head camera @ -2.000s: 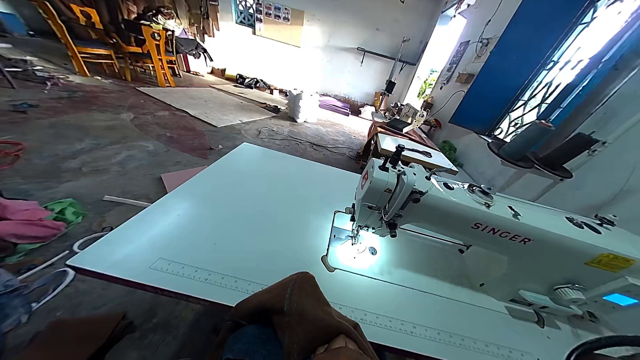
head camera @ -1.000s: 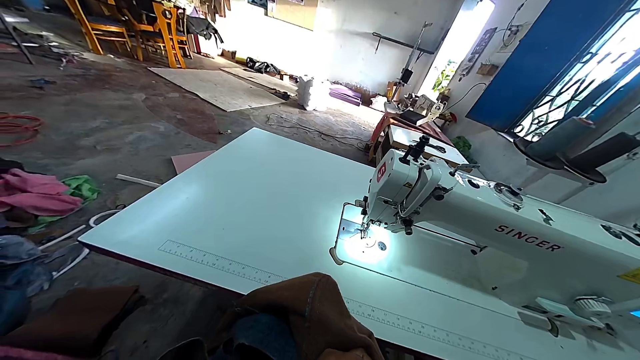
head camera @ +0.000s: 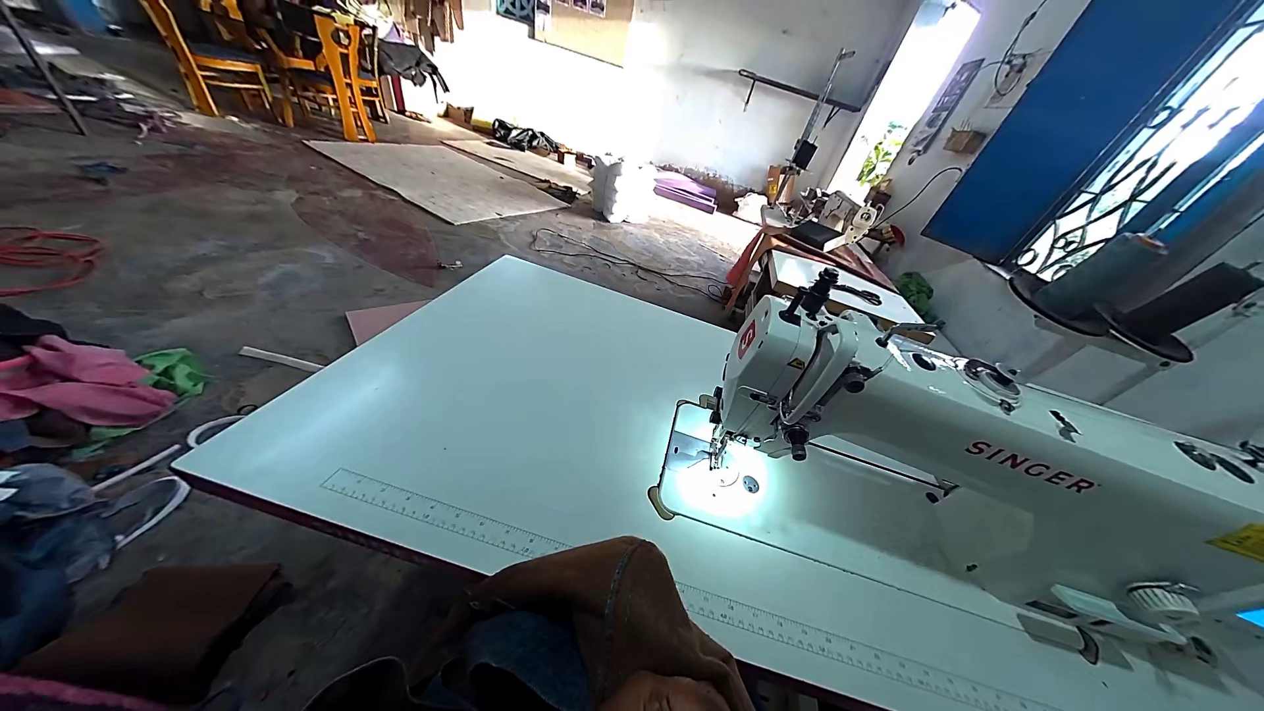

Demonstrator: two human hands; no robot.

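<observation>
Brown fabric with a stitched seam and a dark blue inner side point(head camera: 612, 602) is bunched over the near edge of the white sewing table point(head camera: 474, 375). A small part of a hand, apparently my right hand point(head camera: 664, 694), shows at the bottom edge against this fabric; its fingers are mostly hidden, so its grip cannot be told. My left hand is not in view. Beyond the fabric, to the right, stands a white Singer sewing machine point(head camera: 948, 434), its lamp lighting the needle plate point(head camera: 726, 482). No fabric lies under the presser foot point(head camera: 716, 452).
A printed ruler scale point(head camera: 444, 513) runs along the table's near side. Thread cones point(head camera: 1106, 276) stand at the right. Pink cloth point(head camera: 84, 380), folded brown fabric point(head camera: 148, 617) and a red hose point(head camera: 44, 259) lie at left. Wooden chairs point(head camera: 346, 79) stand at the back.
The view has shifted slightly. The brown fabric stays bunched at the table's near edge, with its folds somewhat changed.
</observation>
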